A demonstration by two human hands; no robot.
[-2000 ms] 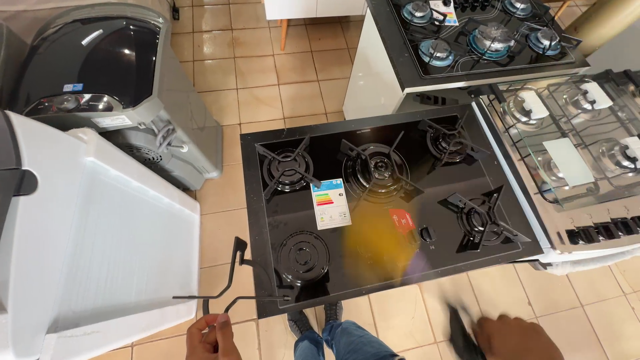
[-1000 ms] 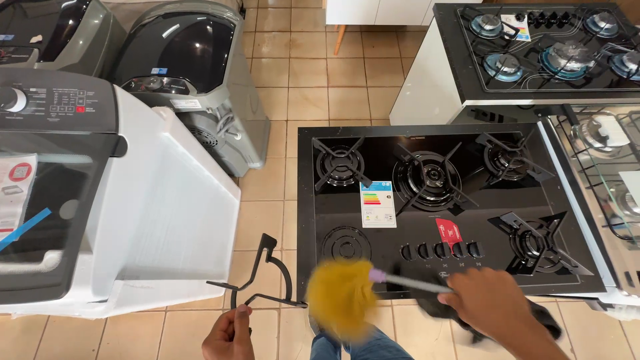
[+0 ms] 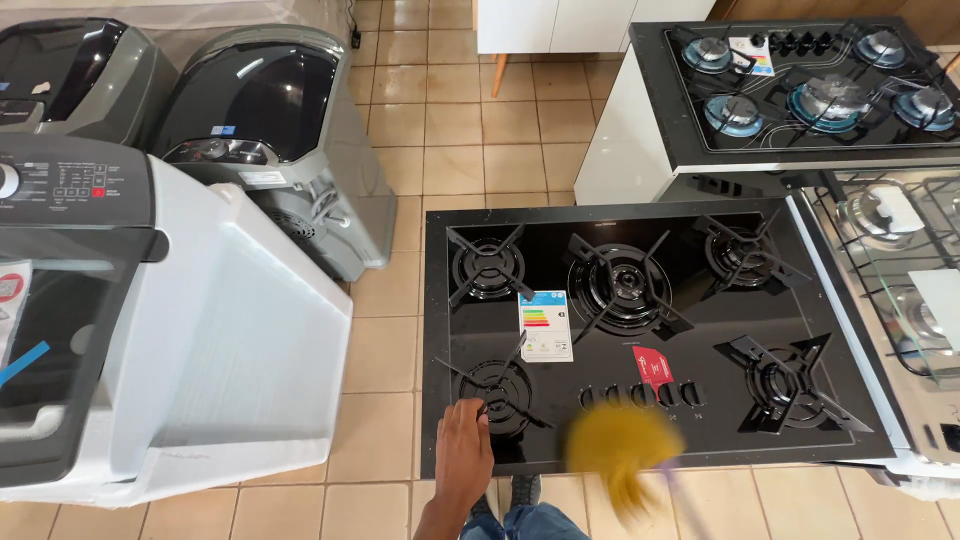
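My left hand [image 3: 463, 448] holds a black pan support [image 3: 523, 414] by one arm, over the front-left burner [image 3: 495, 394] of a black glass cooktop [image 3: 540, 450]. Its other arms spread across that burner. Near the front edge, right of the knobs' left end, a yellow duster [image 3: 624, 454] is blurred by motion, its purple and grey handle running down out of view. My right hand is not visible. Pan supports stand on the other burners, including the center burner [image 3: 628, 283]. An energy label [image 3: 545, 327] and a red tag [image 3: 654, 369] lie on the glass.
A white-sided washing machine [image 3: 247, 330] stands at left, with two grey and black appliances [image 3: 255, 97] behind it. Another gas cooktop [image 3: 795, 154] sits on a white cabinet at the back right. A stainless stove [image 3: 915, 420] adjoins at right. Tiled floor [image 3: 382, 360] runs between.
My left hand has brought the pan support from beside the cooktop onto the front-left burner. The duster has moved right, away from that burner. My right hand has gone out of view.
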